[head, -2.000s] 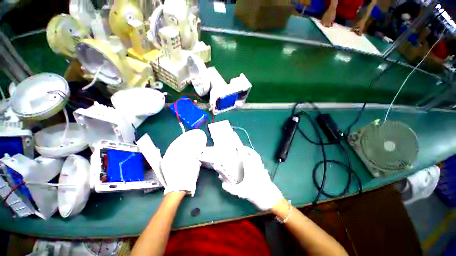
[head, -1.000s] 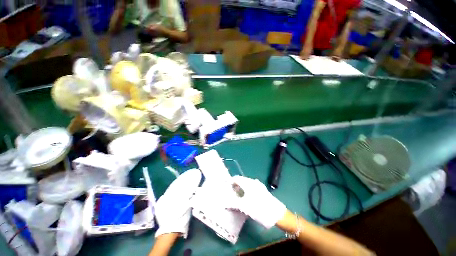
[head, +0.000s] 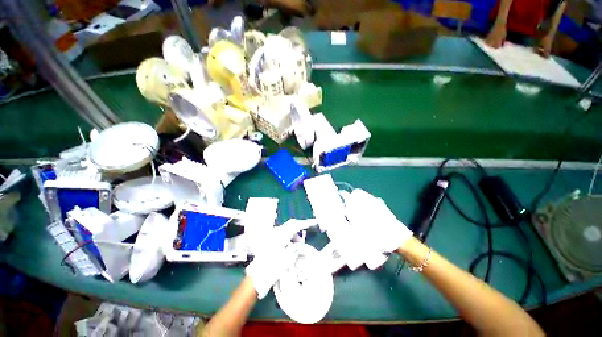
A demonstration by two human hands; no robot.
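Note:
My left hand, in a white glove, is closed around white plastic lamp parts; a round white lamp head hangs below it. My right hand, also gloved, holds a white plastic housing in front of me. White gloves and white plastic blend, so the exact finger contacts are hard to tell. A blue battery pack lies on the bench just beyond my hands. An open lamp housing with blue inside lies left of my left hand.
Yellowed lamp units are piled at the far side. More white lamp units lie left. An electric screwdriver, a black adapter and a fan are right. Another person's hands are across the belt.
The view has swung left. My hands have shifted around the white parts, and a round lamp head now shows below my left hand.

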